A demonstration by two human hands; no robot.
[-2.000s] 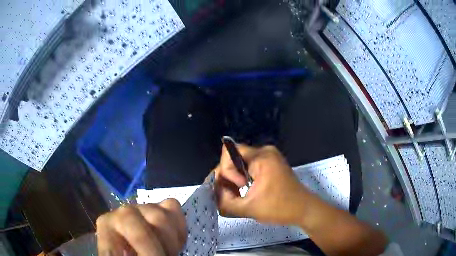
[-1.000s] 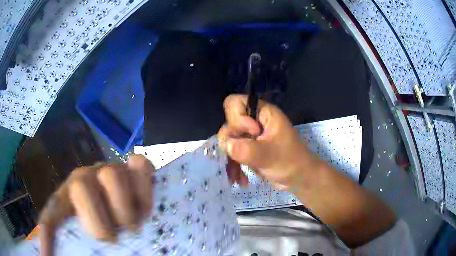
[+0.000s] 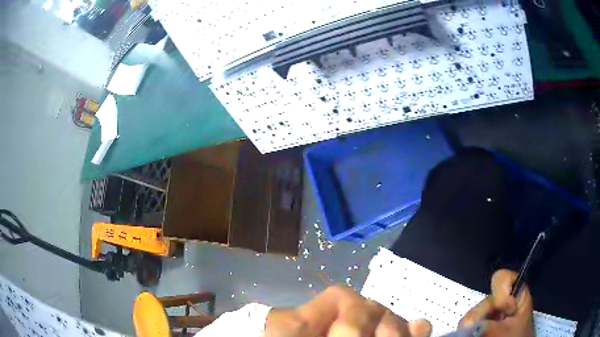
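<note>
My right hand [image 3: 505, 306] is at the lower right, shut on dark tweezers [image 3: 529, 264] held like a pen, points away from me. A greyish board corner [image 3: 470, 330] shows at its fingers. My left hand [image 3: 349, 317] is at the bottom edge, partly cut off, with fingers curled over the held board. Most of that board is out of the picture; a white keyboard PCB part [image 3: 39, 314] shows at the lower left, possibly the same one. A white lap stack of PCBs [image 3: 421, 289] lies under and beside my hands.
A bench stack of PCBs [image 3: 368, 85] lies on the green bench [image 3: 177, 108] with paper pieces [image 3: 126, 79]. Blue bins [image 3: 381, 178] are by my legs. A brown box [image 3: 204, 191], orange pallet jack [image 3: 131, 238] and yellow-orange round object [image 3: 151, 316] are at left. Pale specks dot the floor.
The view has swung left; the rack at right is gone from view and the bench, box and pallet jack show. Both hands sit lower and farther right in the picture, and the held board is mostly hidden.
</note>
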